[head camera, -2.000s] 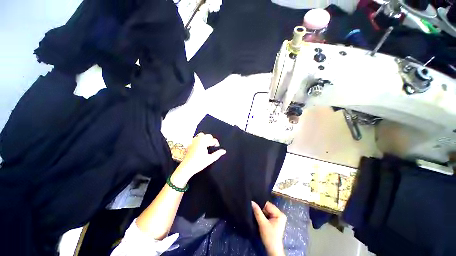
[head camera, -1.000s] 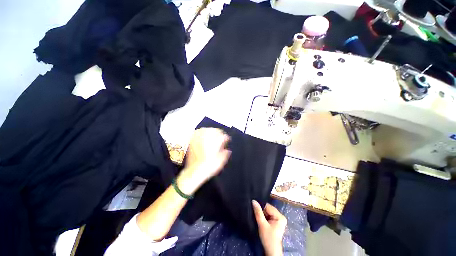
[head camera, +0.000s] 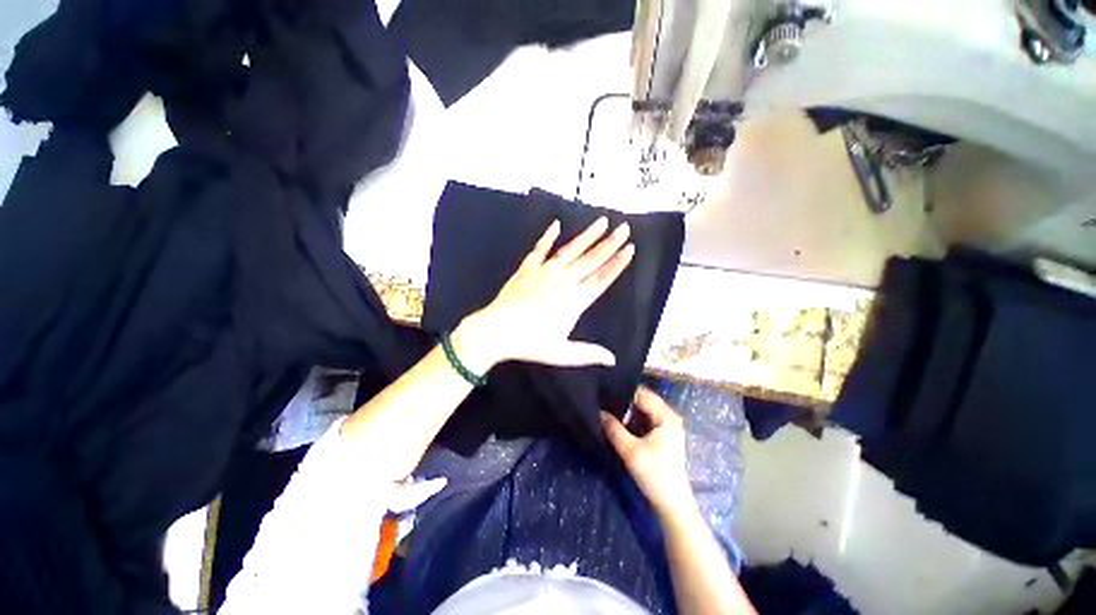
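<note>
A black panel (head camera: 481, 258) lies over the front edge of the white table, its lower part hanging over my lap. My left hand (head camera: 547, 300) lies flat on the panel with fingers spread, a green bead bracelet at the wrist. My right hand (head camera: 647, 442) pinches the panel's lower right edge between thumb and fingers, just off the table edge. The presser foot and needle area (head camera: 655, 150) is above the panel's top edge; no cloth shows under it.
A large crumpled black garment (head camera: 132, 312) covers the left side. A dark stack of pieces (head camera: 974, 396) sits at the right, by the machine head (head camera: 925, 72). Another black sheet (head camera: 493, 36) lies at the back. The wooden table edge (head camera: 769, 390) is chipped.
The view has tilted down, so everything sits higher in the picture. My left hand has gone from a curled, blurred shape to flat and spread on the panel. My right hand keeps its pinch.
</note>
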